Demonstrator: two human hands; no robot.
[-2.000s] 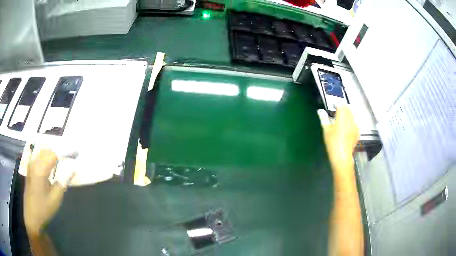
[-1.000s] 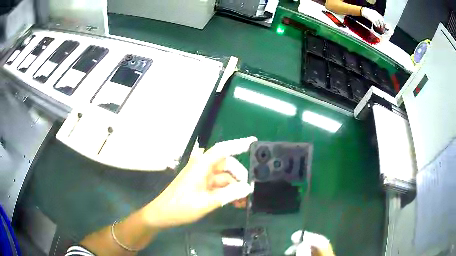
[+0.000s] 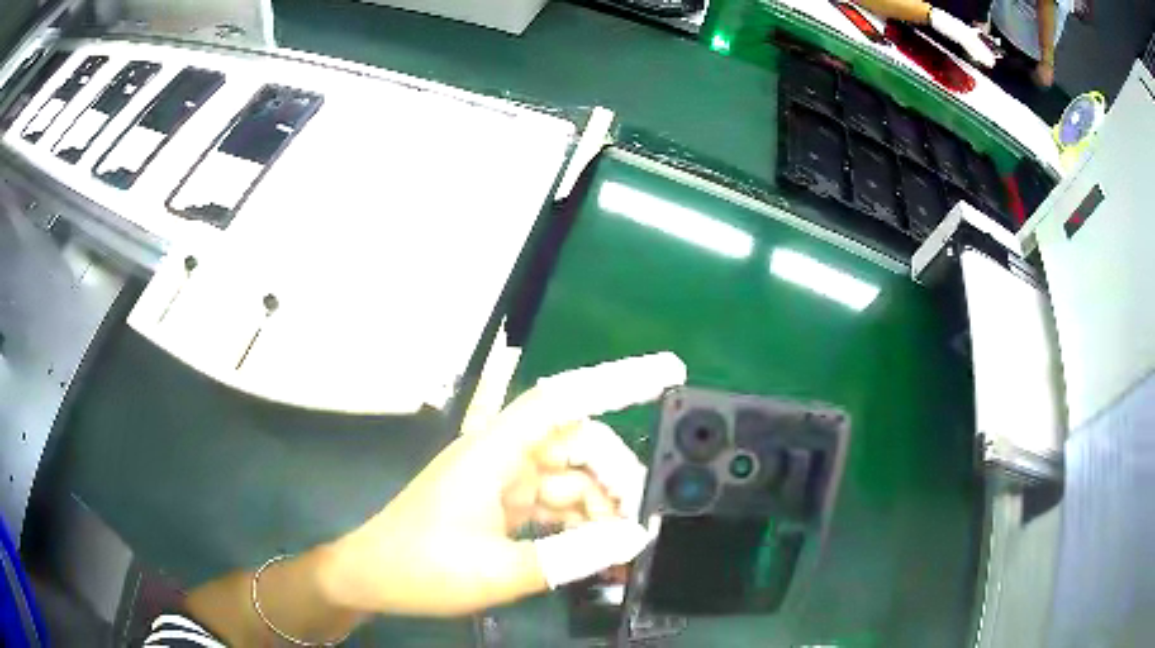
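Note:
A phone back cover with round camera rings at its upper end is held up over the green mat, its see-through lower part cut by the bottom edge. My left hand, with white finger cots, grips its left edge between thumb and index finger. My right hand is not in the picture. Another phone part lies on the mat below, mostly hidden behind my left hand and the held cover.
The white platform at left bears a row of several phone covers. A black parts tray is at the far right. The narrow white ledge stands beside the grey cabinet. People are partly visible opposite.
Since one second ago, my left hand and the held cover have shifted slightly right and down in the picture. My right hand, at the bottom then, has gone out of view.

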